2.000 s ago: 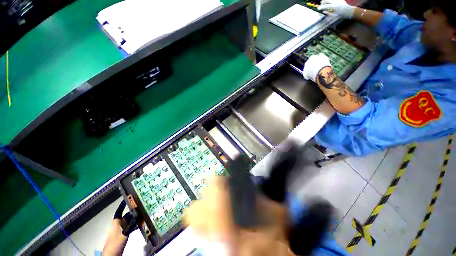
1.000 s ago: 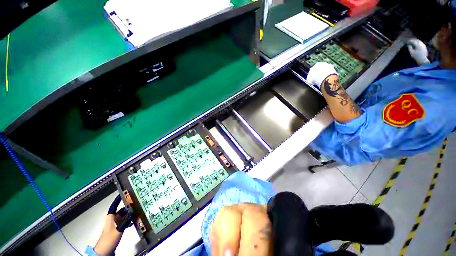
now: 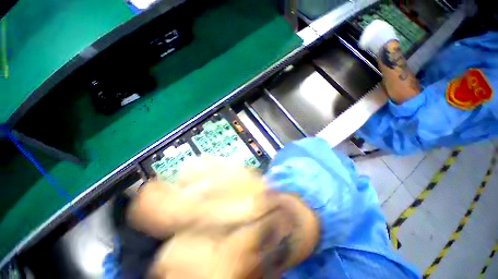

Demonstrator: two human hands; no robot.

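A black carrier (image 3: 232, 115) lies on the conveyor in front of me. It holds two pale green circuit board panels, the right one (image 3: 221, 136) and the left one (image 3: 173, 159). My right hand (image 3: 213, 212) is large and blurred, above the lower part of the carrier, and hides much of both panels. Its grip cannot be made out. A blurred black shape, like finger covers, is at its left; I cannot tell which hand it belongs to. My left hand cannot be made out; a bit of blue shows at the bottom left.
Conveyor rollers and metal plates (image 3: 306, 92) run to the upper right. A co-worker's white-gloved hand (image 3: 379, 37) is at another carrier (image 3: 401, 27). A green bench (image 3: 235, 49) with dark parts (image 3: 117, 90) lies beyond the rail. A blue coiled cord (image 3: 38, 169) hangs at left.
My right hand has swung left from the lower right across the carrier, with its sleeve behind it. My left hand, earlier at the carrier's left edge, is now hidden or blurred. The view has shifted.
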